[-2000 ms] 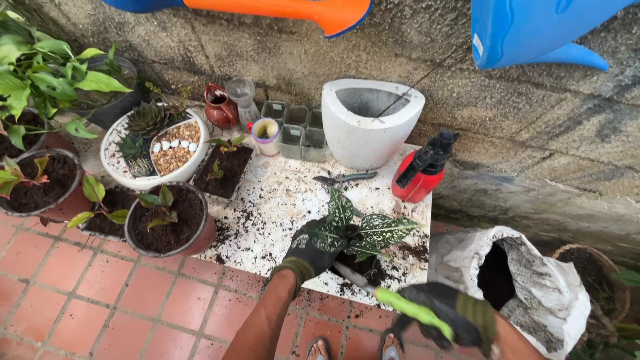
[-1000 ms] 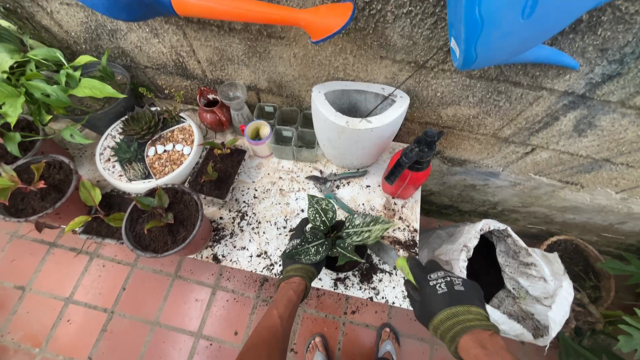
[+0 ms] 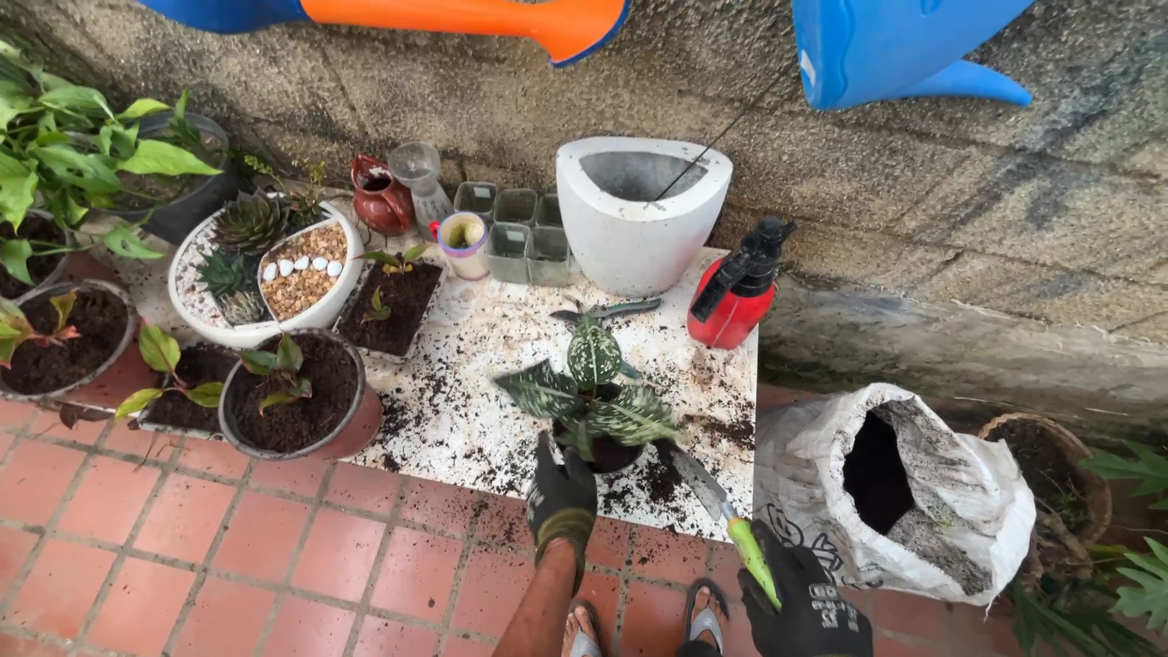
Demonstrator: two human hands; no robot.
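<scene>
My left hand (image 3: 561, 497), in a black glove, is at the near left side of a small pot (image 3: 613, 454) holding a plant with white-speckled green leaves (image 3: 595, 354); the fingers at the pot's rim are partly hidden, so their grip is unclear. My gloved right hand (image 3: 803, 598) is closed on the green handle of a hand trowel (image 3: 753, 561). The trowel's metal blade points up and left, its tip close to the pot's right side, over loose soil on the white board (image 3: 474, 365). Garden pruners (image 3: 607, 310) lie behind the plant.
A red spray bottle (image 3: 733, 287) and a white planter (image 3: 643, 219) stand at the back. An open white sack (image 3: 899, 493) is at the right. Potted seedlings (image 3: 297, 392) and a succulent dish (image 3: 333, 319) stand left. Watering cans, one blue (image 3: 899, 50), hang overhead.
The trowel blade, raised near the leaves a second ago, is now lower, beside the pot. My right hand has moved nearer to me. The left hand remains at the pot.
</scene>
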